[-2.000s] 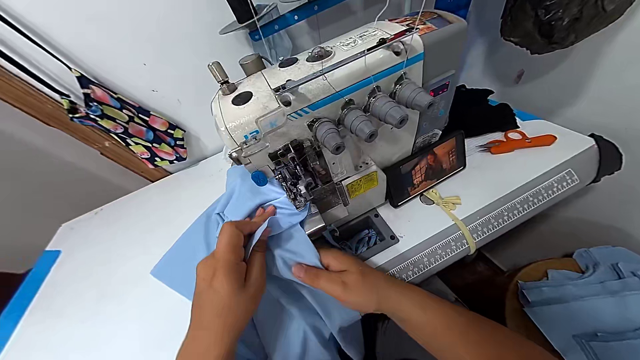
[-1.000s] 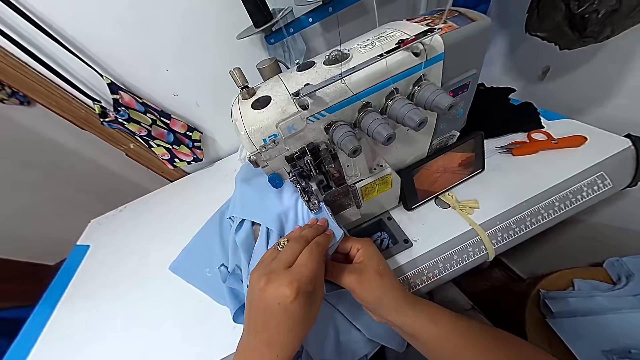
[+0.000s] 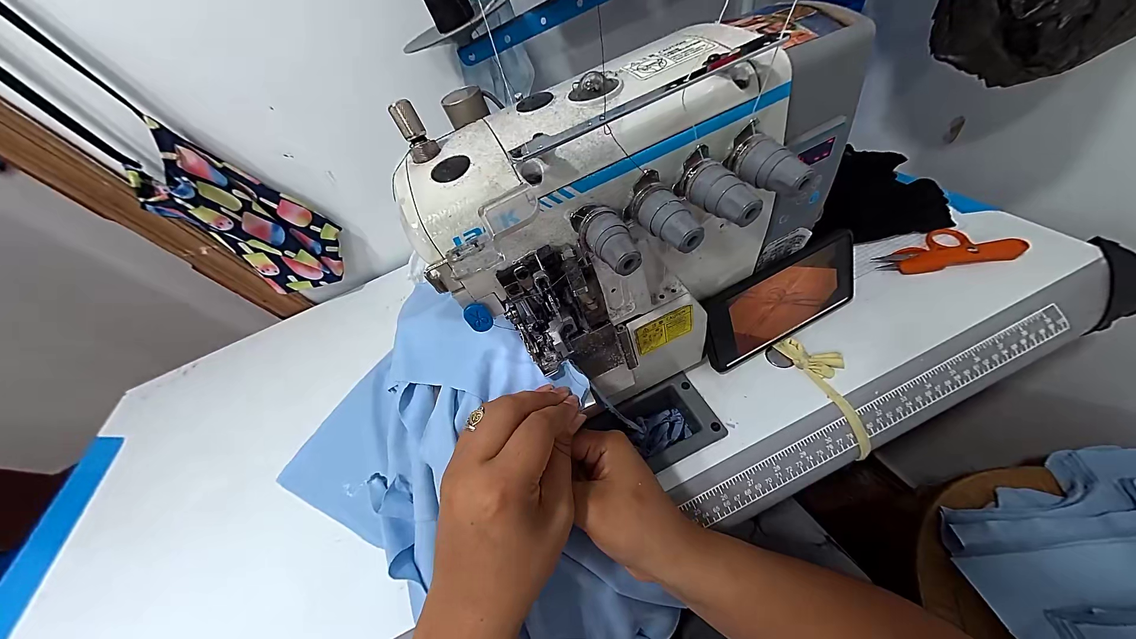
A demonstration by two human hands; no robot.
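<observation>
Light blue fabric (image 3: 453, 355) runs under the presser foot of a white overlock sewing machine (image 3: 541, 195) and drapes over the table. My left hand (image 3: 515, 488), with a ring on one finger, pinches the fabric edge just in front of the foot. Close against it, my right hand (image 3: 621, 497) also grips the edge, its fingertips partly hidden behind the left ones. A narrow strip of blue cloth reaches from the foot toward an opening beside the machine, where blue scraps (image 3: 661, 430) lie.
A phone (image 3: 781, 300) leans against the machine. Orange thread snips (image 3: 963, 253) and black cloth (image 3: 883, 195) lie at the right. A measuring tape (image 3: 923, 404) runs along the table edge, with a yellow tie (image 3: 839, 399) around it. Folded blue pieces (image 3: 1047, 550) rest on a round stool at lower right.
Both hands, apart on the fabric two seconds ago, have come together close to the presser foot. The fabric now lies more bunched at the left. The view has shifted somewhat.
</observation>
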